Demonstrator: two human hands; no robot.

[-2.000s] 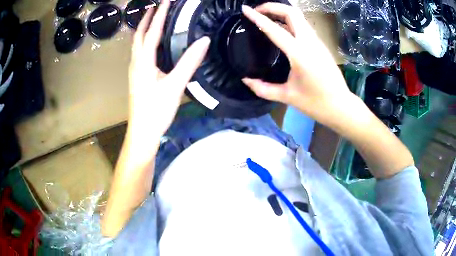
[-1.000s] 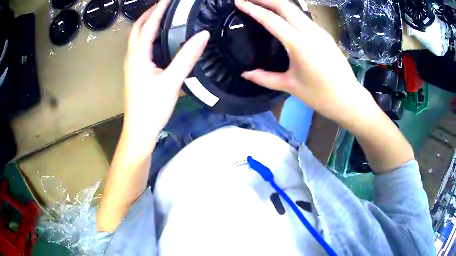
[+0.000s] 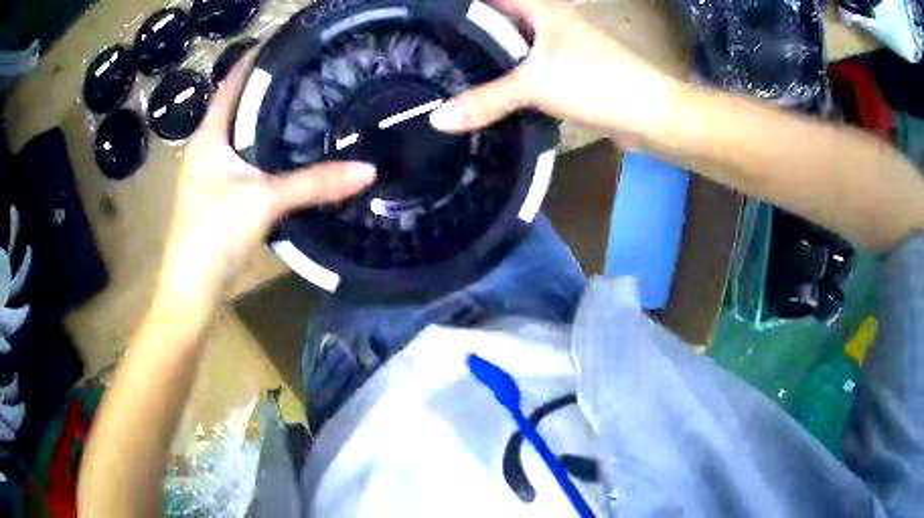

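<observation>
A round black portable fan [image 3: 405, 238] faces the camera, held over my lap at the bench's near edge. White curved segments sit around its front rim. A glossy black centre cap [image 3: 410, 142] covers its hub. My left hand [image 3: 238, 197] grips the fan's left side, its thumb on the cap's lower left. My right hand [image 3: 537, 76] holds the upper right rim, its thumb on the cap's upper right. The fingers behind the fan are hidden.
Several glossy black caps [image 3: 180, 104] lie on the cardboard sheet [image 3: 152, 218]. Black parts and white blades [image 3: 12, 293] are at far left. Bagged caps [image 3: 760, 46] lie at upper right. An open carton [image 3: 704, 248] with a light-blue piece [image 3: 648, 228] is right of my lap.
The fan has turned to face the camera more fully and moved left. My right hand has shifted from around the cap to the upper right rim. My left hand has moved left and down.
</observation>
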